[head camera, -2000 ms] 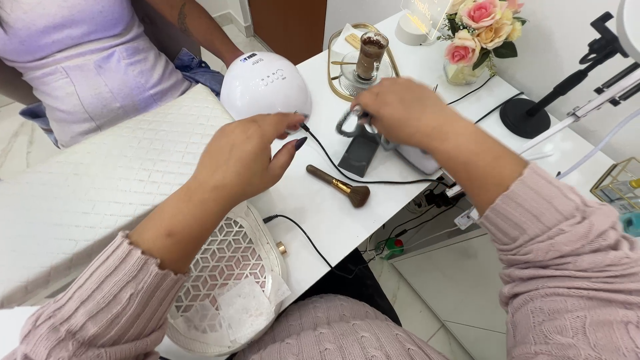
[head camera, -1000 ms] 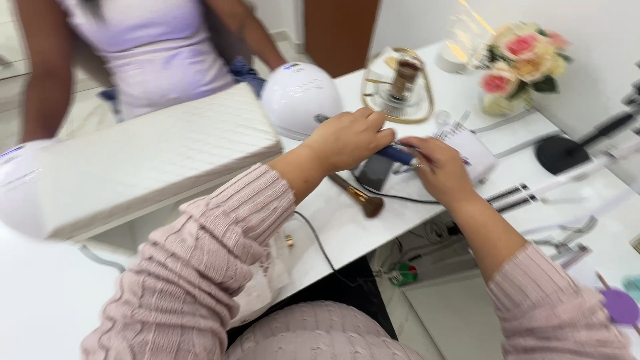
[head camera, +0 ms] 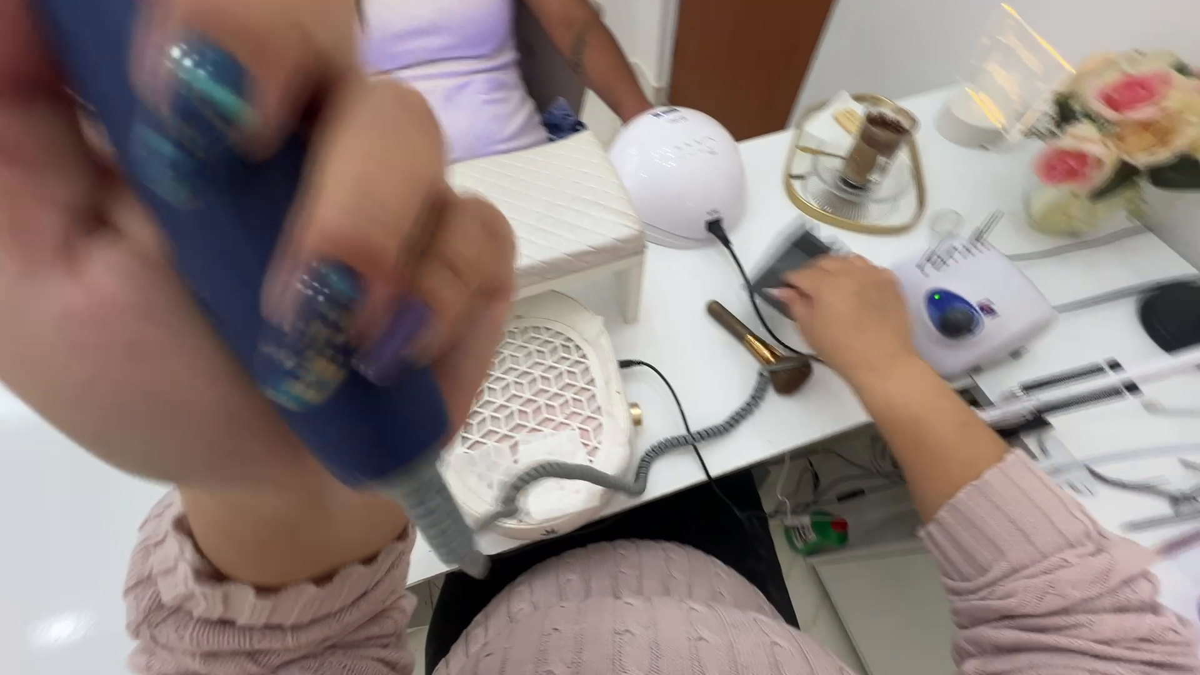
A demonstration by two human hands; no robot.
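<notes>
Close to the camera, blurred, my left hand [head camera: 375,178] is wrapped around a blue nail drill handpiece [head camera: 234,253]. A coiled grey cord [head camera: 703,431] runs from its grey end across the table toward the right. My right hand [head camera: 853,309] reaches down over a dark grey flat object [head camera: 797,258]; whether the fingers grip it cannot be told. Just right of that hand sits the white nail drill control box [head camera: 975,300] with a blue dial and a lit green light. A makeup brush [head camera: 750,337] with a brown handle lies left of my right wrist, touching the cord.
A white domed nail lamp [head camera: 677,173] stands beside a quilted white armrest [head camera: 553,211]. A dust collector [head camera: 534,375] with a patterned grille is at the table's near edge. Behind are a gold-rimmed tray [head camera: 797,202] with a glass and artificial flowers [head camera: 1125,112]. Another person sits across.
My left hand has come up close to the camera with the blue handpiece, which both hands were at one second ago. My right hand has moved off it to the dark flat object.
</notes>
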